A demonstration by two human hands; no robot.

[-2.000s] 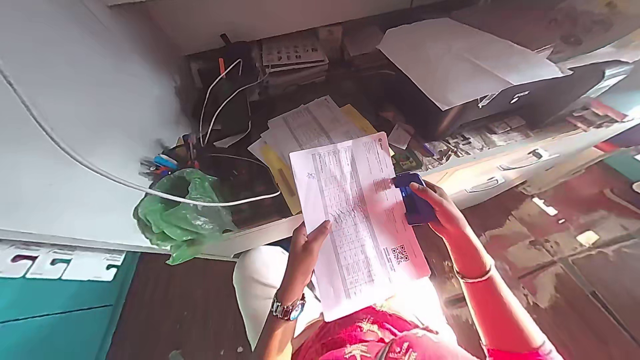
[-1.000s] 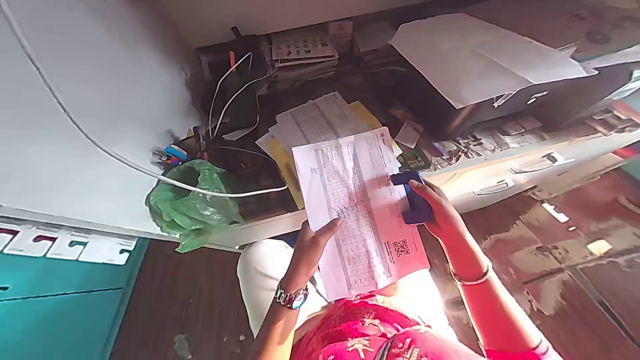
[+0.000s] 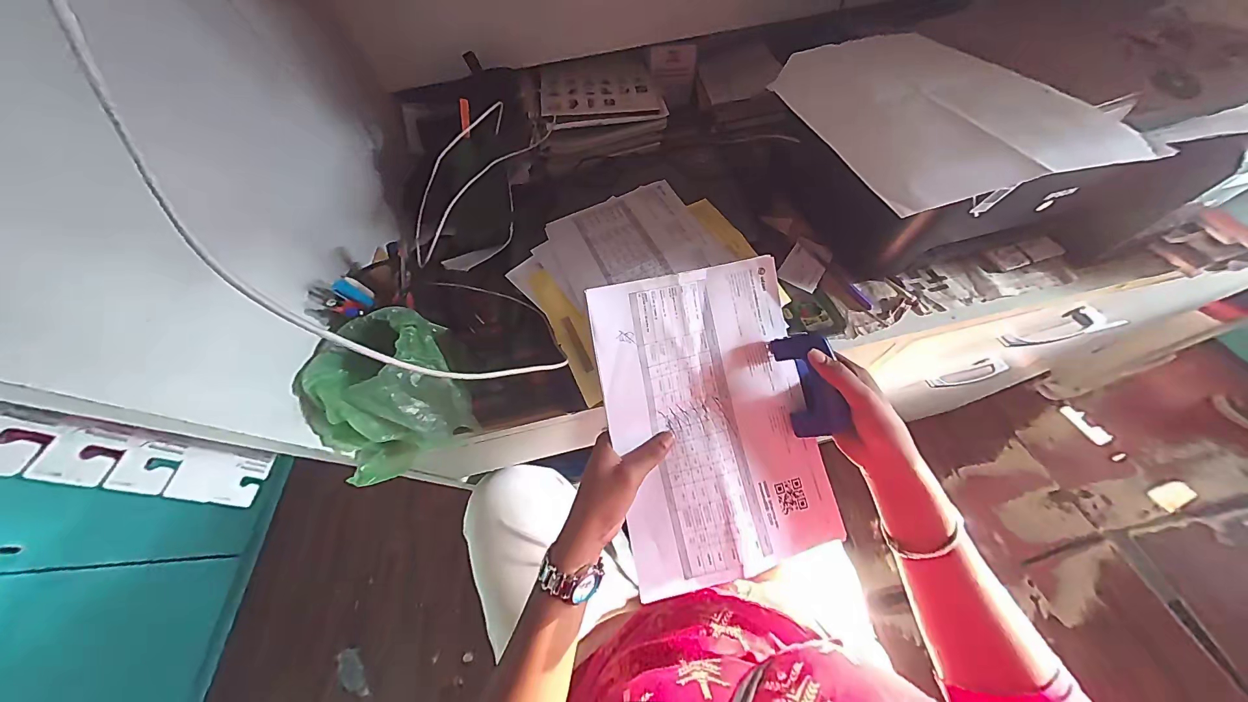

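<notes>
A printed sheet of paper (image 3: pixel 682 429), bearing a table and a square code, lies tilted over my lap. My left hand (image 3: pixel 619 478) grips its lower left edge, thumb on top. At the right edge, my right hand (image 3: pixel 858 400) is closed around a dark blue hand tool (image 3: pixel 817 385), possibly a hole punch, which overlaps the sheet. Whether its jaws bite the paper cannot be told. Behind the sheet, more printed papers (image 3: pixel 624 234) and a yellow folder or sheet (image 3: pixel 565 336) rest on the desk.
A crumpled green plastic bag (image 3: pixel 390 390) hangs over the desk edge at left, with a white cable (image 3: pixel 244 292) across it. A black printer-like box (image 3: pixel 975 214) under a large white sheet (image 3: pixel 955 107) stands at right. Drawers with metal handles (image 3: pixel 965 372) are below. Booklets (image 3: pixel 604 102) are stacked at the back.
</notes>
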